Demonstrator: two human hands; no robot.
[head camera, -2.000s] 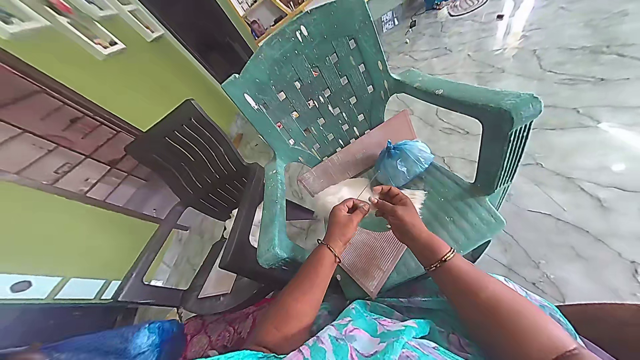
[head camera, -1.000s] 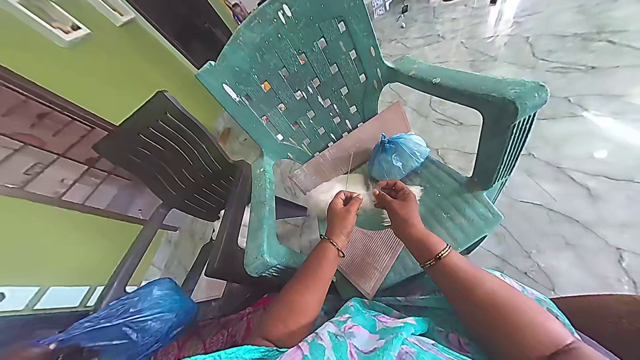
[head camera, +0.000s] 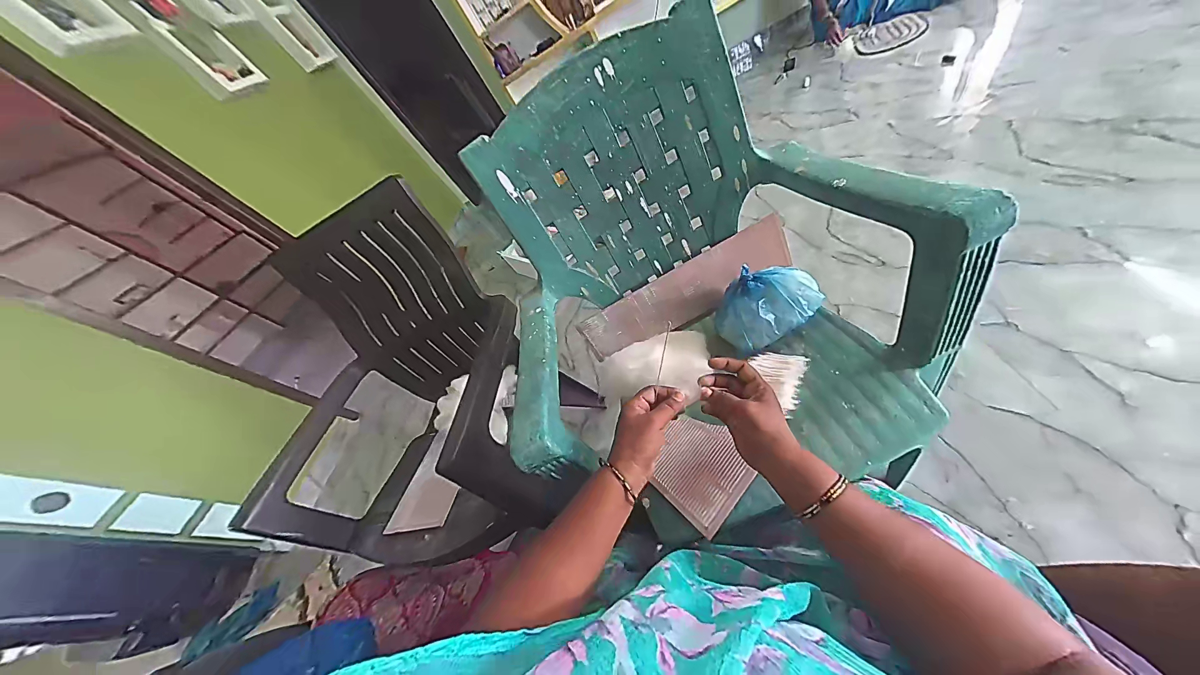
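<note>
My left hand (head camera: 649, 427) pinches a thin stick (head camera: 665, 354) that points upward, above the seat of a green plastic armchair (head camera: 872, 412). Close at its right, my right hand (head camera: 745, 403) has its fingertips together near a wisp of white fibre; whether they grip it is too small to tell. Behind the hands lies a fluffy white fibre mass, likely cotton (head camera: 647, 366). A bundle of white sticks or wicks (head camera: 783, 377) lies just right of my right hand. Beneath the hands is a ribbed board (head camera: 703, 478). A tied blue plastic bag (head camera: 767, 305) rests beside a flat brownish board (head camera: 694, 286).
A dark plastic armchair (head camera: 394, 281) stands at the left, with a pale flat piece (head camera: 422, 492) on its seat. The green chair's armrest (head camera: 881, 192) rises at the right. At the top right a person's hand (head camera: 833, 34) is near the marble floor (head camera: 1078, 309).
The blue plastic at the lower left shows less than one second ago. Both hands stay close together over the seat, with only small finger movements.
</note>
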